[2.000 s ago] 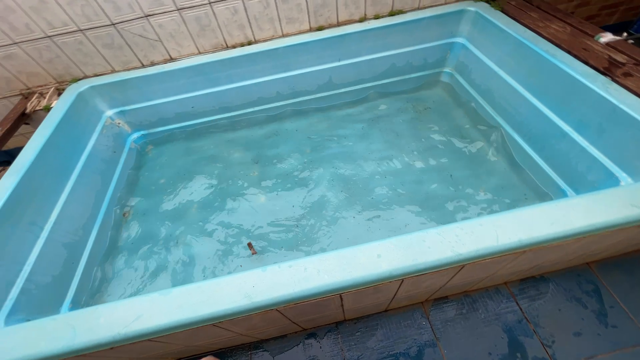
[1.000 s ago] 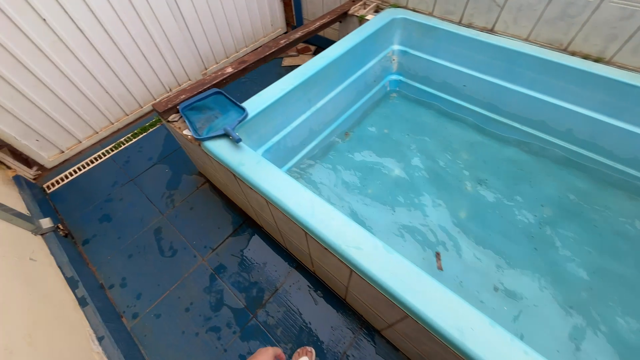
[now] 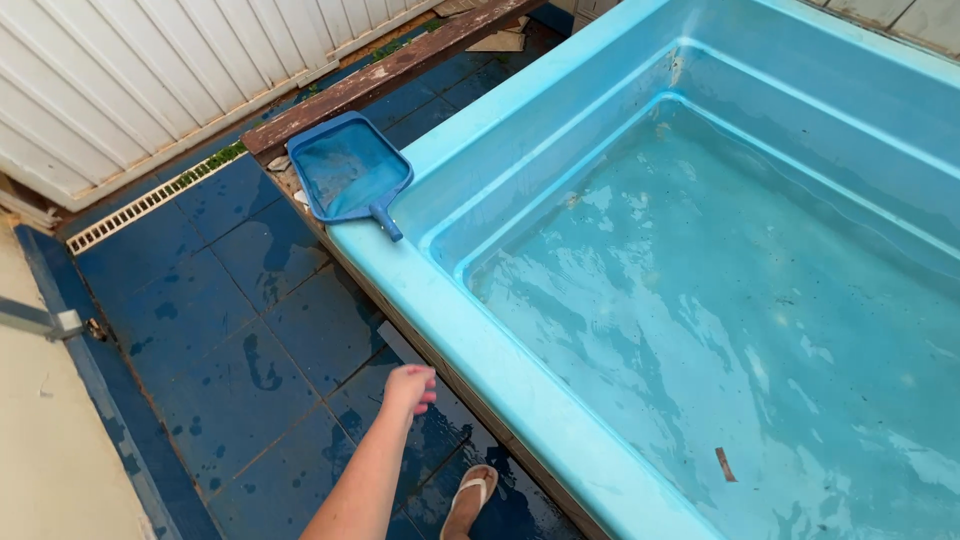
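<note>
My left hand (image 3: pixel 410 388) hangs over the wet floor beside the pool wall, its fingers loosely curled, with nothing visible in it. My right hand is out of view. Ahead of the left hand, a blue pool skimmer net (image 3: pixel 352 169) lies across the near-left corner of the light-blue pool rim (image 3: pixel 480 337), its short handle socket pointing toward the water. No pole shows in the socket. In the pool water (image 3: pixel 675 300) there is a small brown leaf or strip (image 3: pixel 725 465) and scattered specks of debris.
Blue floor tiles (image 3: pixel 255 360) carry wet patches. A worn wooden beam (image 3: pixel 375 79) runs behind the net, near a white drain grate (image 3: pixel 150 202) and a ribbed white panel (image 3: pixel 150 75). My foot in a white flip-flop (image 3: pixel 471 495) stands beside the pool. A metal bar (image 3: pixel 30 316) juts from the left.
My left hand and forearm have come into view. The view has swung left from the pool and come closer to the skimmer net, which lies on the same corner as a second ago.
</note>
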